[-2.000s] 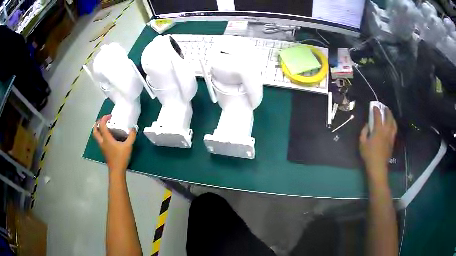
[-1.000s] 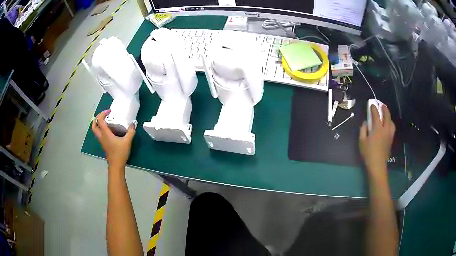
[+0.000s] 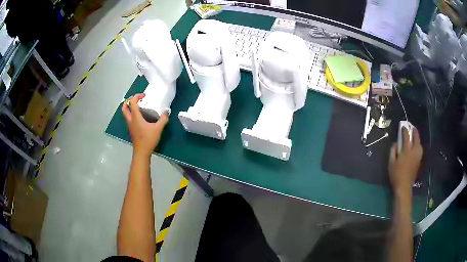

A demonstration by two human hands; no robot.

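Observation:
Three white security cameras stand in a row on the green mat. My left hand (image 3: 145, 123) grips the base of the leftmost camera (image 3: 160, 66), with thumb and fingers on either side of it. The middle camera (image 3: 211, 77) and the right camera (image 3: 279, 87) stand untouched, their flat bases towards me. My right hand (image 3: 406, 158) lies over the white computer mouse (image 3: 404, 134) on the black mouse pad (image 3: 348, 148).
Behind are a keyboard (image 3: 243, 43) and a monitor (image 3: 348, 18). A yellow tape roll (image 3: 364, 84) with green notes (image 3: 343, 69) lies on the keyboard's end. Small hardware (image 3: 380, 115) lies left of the mouse. A white strip (image 3: 443, 204) hangs at the right edge. More white cameras (image 3: 444, 43) stand far right.
The view has turned, so the bench appears shifted to the right and tilted. Both hands keep their holds, on the leftmost camera and the mouse.

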